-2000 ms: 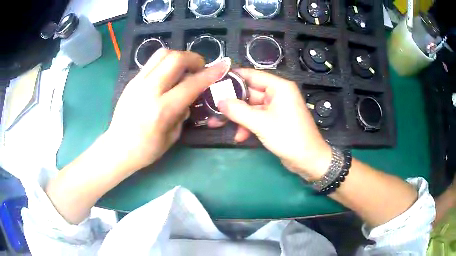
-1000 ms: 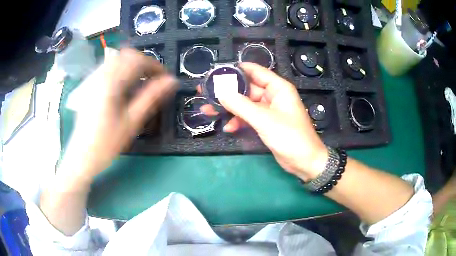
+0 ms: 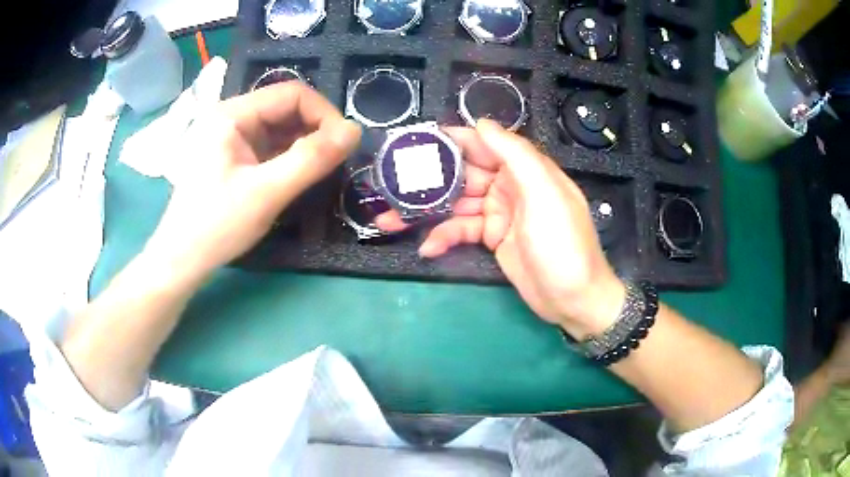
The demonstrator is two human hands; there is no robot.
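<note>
A round watch case (image 3: pixel 390 194) with a silver rim and dark face is held over the foam tray, face up. A small white square sticker (image 3: pixel 418 168) lies on its face. My right hand (image 3: pixel 536 219) grips the case from its right side and below. My left hand (image 3: pixel 247 172) is just left of the case, with thumb and forefinger tips together and nothing visible between them. A crumpled white cloth (image 3: pixel 168 140) lies on the green mat, left of my left hand and partly hidden by it.
The black foam tray (image 3: pixel 438 264) holds silver-rimmed watch cases (image 3: pixel 383 97) and black round parts (image 3: pixel 591 119). A translucent bottle (image 3: pixel 149 74) and orange stick (image 3: pixel 202 48) stand upper left, papers (image 3: pixel 35 168) far left, a tool cup (image 3: pixel 760 112) upper right. Another person's arm (image 3: pixel 825 382) shows at lower right.
My left hand left the watch case for the left side, and has come back close to it. The white cloth now lies at the left. My right thumb has moved off the sticker.
</note>
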